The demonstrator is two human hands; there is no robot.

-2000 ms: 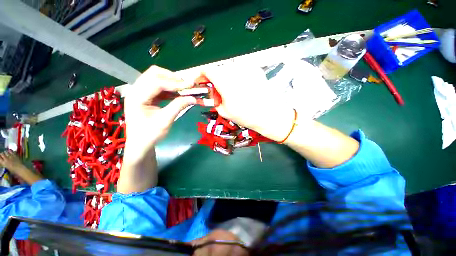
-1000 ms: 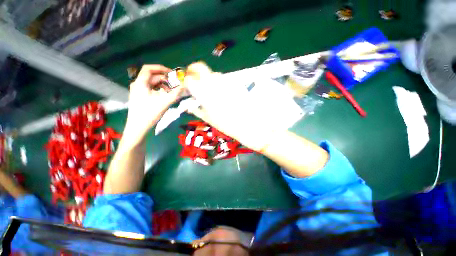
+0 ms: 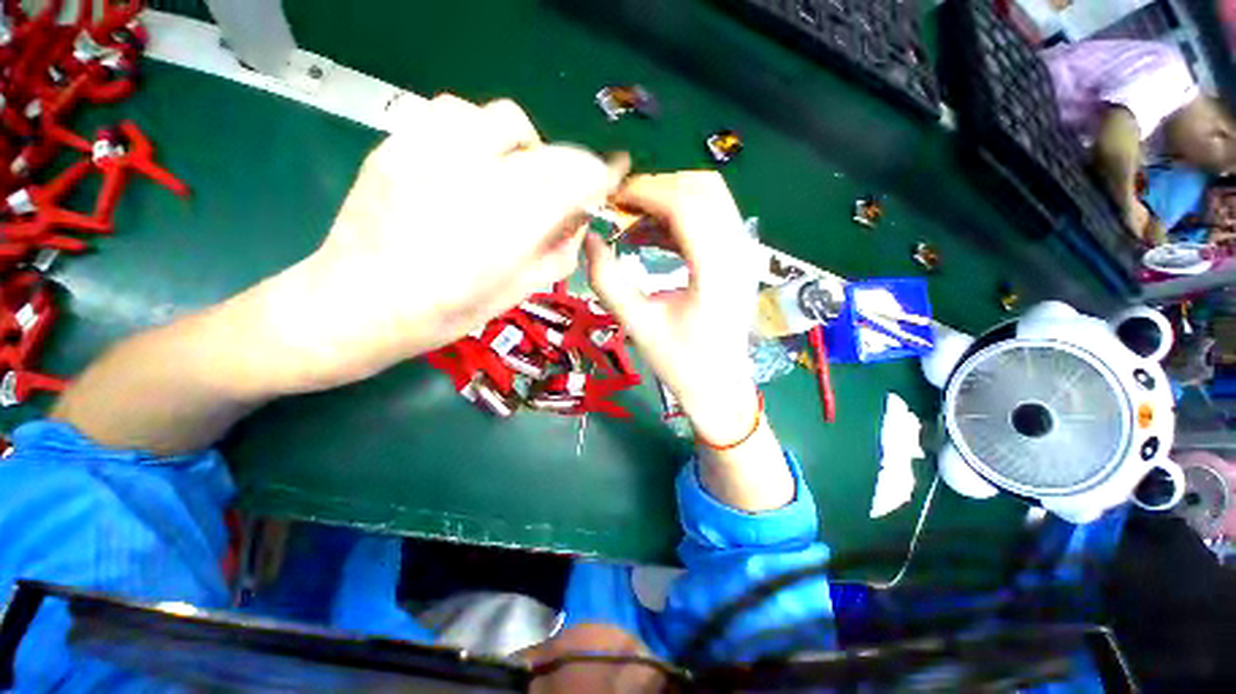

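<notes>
My left hand (image 3: 454, 224) and my right hand (image 3: 685, 292) meet fingertip to fingertip above the bench. Between them they hold a small module (image 3: 617, 220), amber and silver, mostly covered by the fingers. Below the hands, a small heap of red spring clamps (image 3: 542, 355) with white and silver pieces lies on the green bench top. A thin pale stick (image 3: 582, 431) stands out at the heap's lower edge. More red clamps (image 3: 102, 170) are heaped at the far left.
Modules (image 3: 725, 145) lie spaced along the green strip behind the white rail. To the right are a bottle (image 3: 800, 307), a blue bin (image 3: 888, 321) with pale sticks, a red rod (image 3: 824, 373), a crumpled wipe (image 3: 896, 457) and a white fan (image 3: 1037, 418). Another person's arm (image 3: 1120, 170) shows upper right.
The view has swung right, so the whole fan now shows. The clamp heap on the left has shifted toward the picture's edge. The hands still hold a small module together.
</notes>
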